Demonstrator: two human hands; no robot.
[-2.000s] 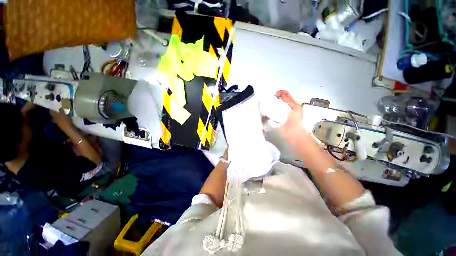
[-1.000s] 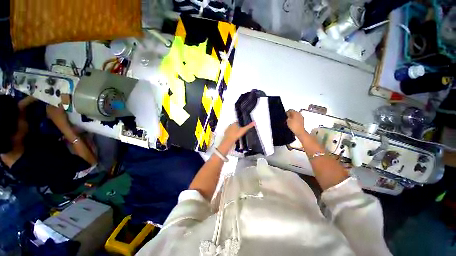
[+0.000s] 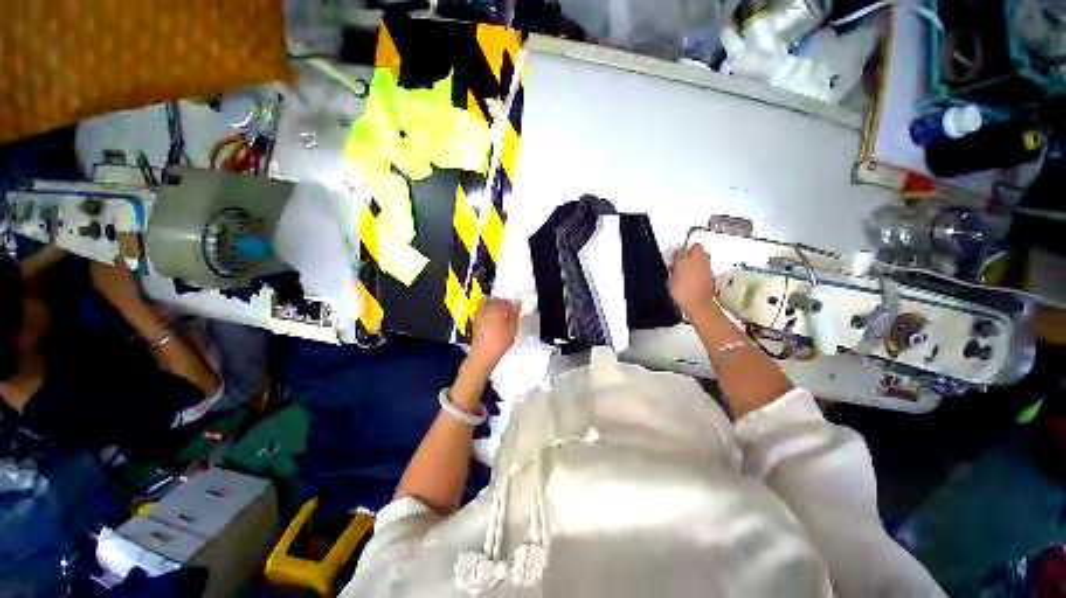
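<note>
Black fabric panels [image 3: 649, 275] lie fanned on the white table in front of me, with a pale grey-white backed piece [image 3: 604, 280] showing between them. My left hand [image 3: 496, 325] is left of the stack, apart from it, its fingers curled; whether it holds anything is too small to tell. My right hand [image 3: 692, 278] is at the right side of the stack, close to the sewing machine bed, fingers bent; I cannot tell whether it grips the edge of a panel.
The sewing machine [image 3: 871, 321] stands at the right. A black board with hazard tape [image 3: 464, 251] carries neon yellow-green pieces [image 3: 417, 134] at the left. Another person's arm [image 3: 146, 310] is by a neighbouring machine [image 3: 216, 228]. A yellow frame [image 3: 316, 570] and navy fabric [image 3: 374, 409] are below.
The white piece handled two seconds ago gave way to the black panels. Since one second ago, my left hand has let go of the stack and moved left; the panels now lie fanned out.
</note>
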